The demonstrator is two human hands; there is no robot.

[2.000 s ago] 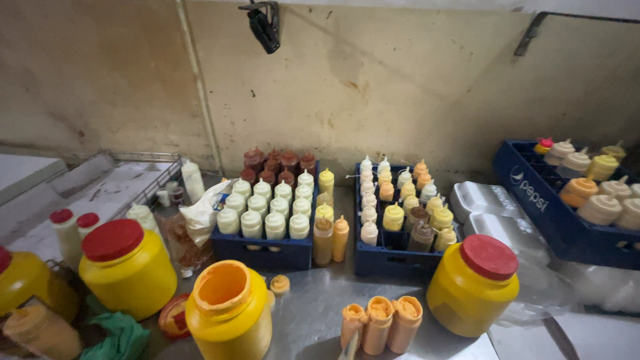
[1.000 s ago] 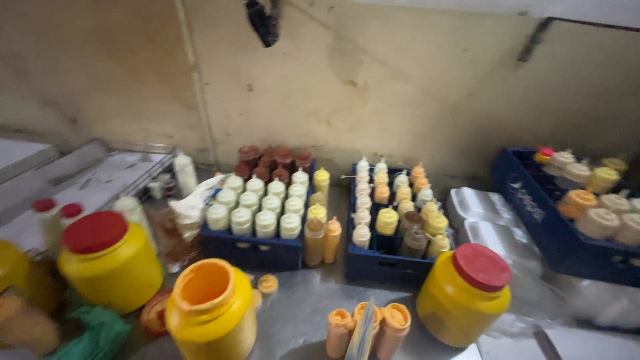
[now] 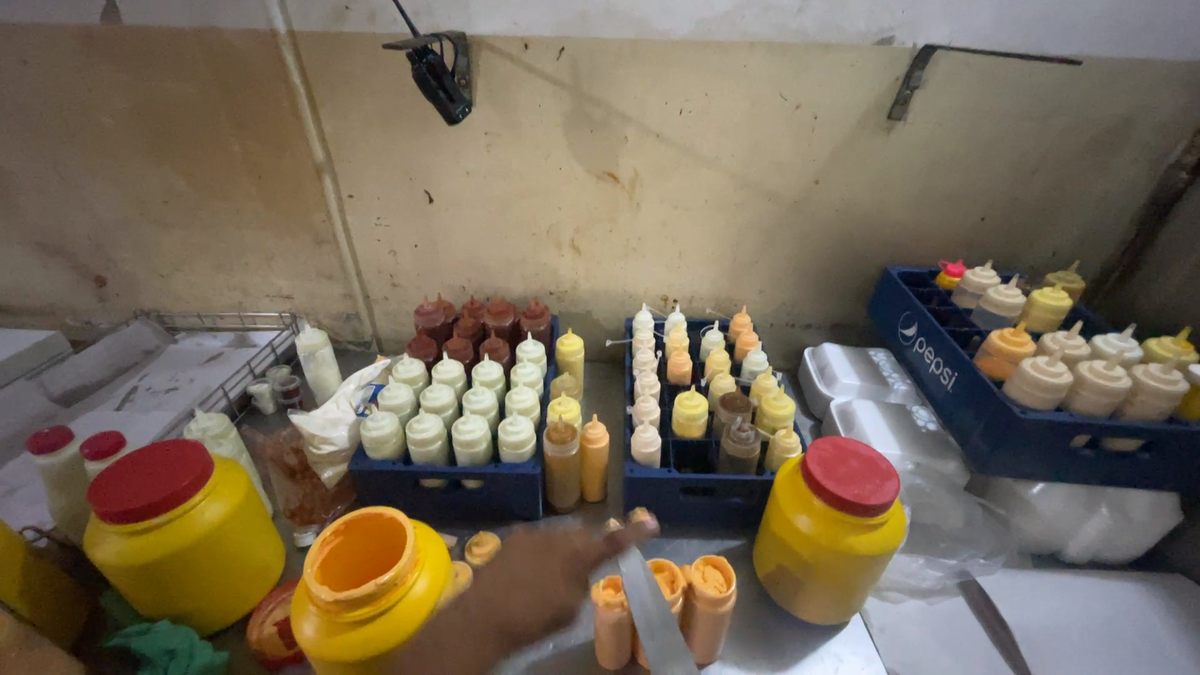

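My left hand [image 3: 534,586], blurred, reaches in from the bottom, its fingertips by the upper end of a flat metal blade [image 3: 656,614]. Whether the fingers grip it I cannot tell. The blade stands in front of several open squeeze bottles of orange sauce [image 3: 710,609] and runs out of view below. My right hand is not in view. Left of my left hand stands an open yellow jar [image 3: 361,586], orange sauce smeared on its rim. Orange nozzle caps [image 3: 483,547] lie behind the hand. A yellow jar with a red lid [image 3: 830,539] stands right of the bottles.
Two blue crates [image 3: 445,489] [image 3: 698,500] of capped sauce bottles stand behind. A third blue crate [image 3: 937,375] sits raised at right, beside foam boxes [image 3: 891,436]. Another red-lidded yellow jar [image 3: 187,544] and a green cloth [image 3: 167,647] are at left. A wire rack [image 3: 248,361] stands behind them.
My left hand has come into view over the table, between the open jar and the open bottles. The blade, seen in front of the bottles one second ago, now reaches higher above them.
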